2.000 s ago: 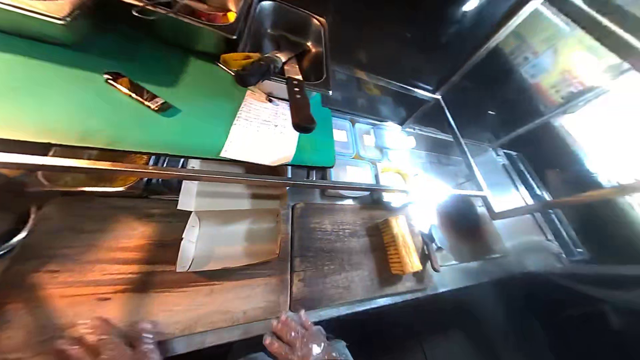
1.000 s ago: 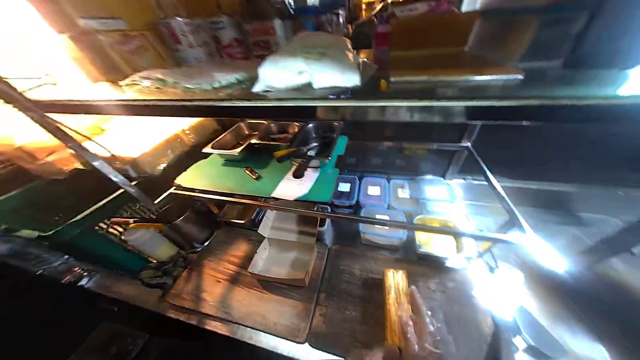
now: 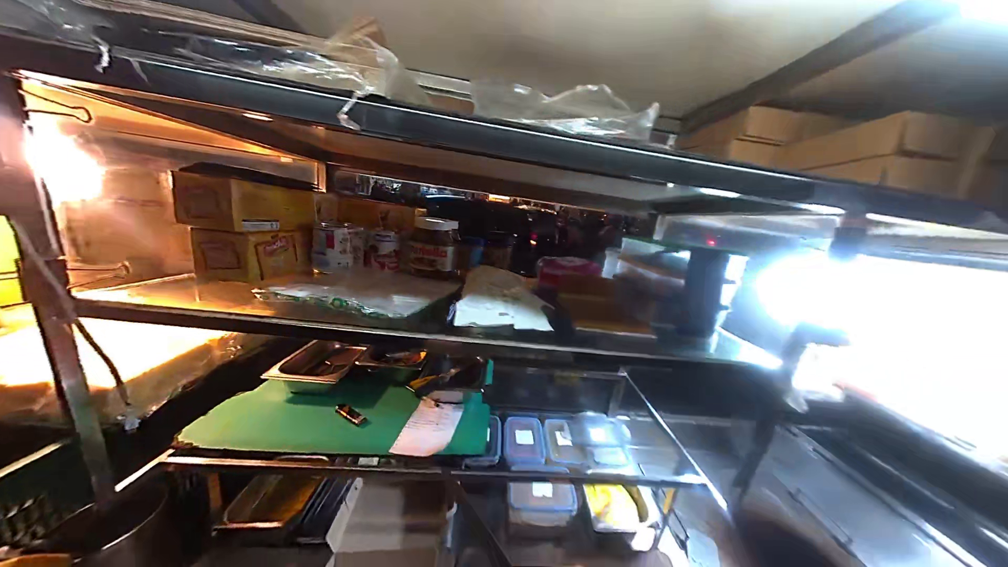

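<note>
Neither my left hand nor my right hand shows in the head view. On the middle level lies a green cutting board (image 3: 291, 425), bearing a small dark lighter-like object (image 3: 350, 414), a written paper sheet (image 3: 428, 427) and metal pans (image 3: 307, 370). Lidded plastic containers (image 3: 524, 441) stand to its right. Below, an open cardboard food box (image 3: 390, 520) is cut off by the lower edge, beside a container of yellow food (image 3: 614, 506). A jar of Nutella (image 3: 433, 246) stands on the shelf above, with cans (image 3: 335, 246) to its left.
Yellow cartons (image 3: 244, 203) are stacked at the left of the glass shelf (image 3: 189, 295). Plastic bags (image 3: 504, 299) lie on it. Cardboard boxes (image 3: 858, 150) rest on the top shelf at the right. A metal post (image 3: 67, 378) rises at the left, above a dark pot (image 3: 110, 520).
The view has swung far upward to the shelves. Two hands show in the oldest frame; one second ago a hand was at the yellow ridged object. Both are now out of view.
</note>
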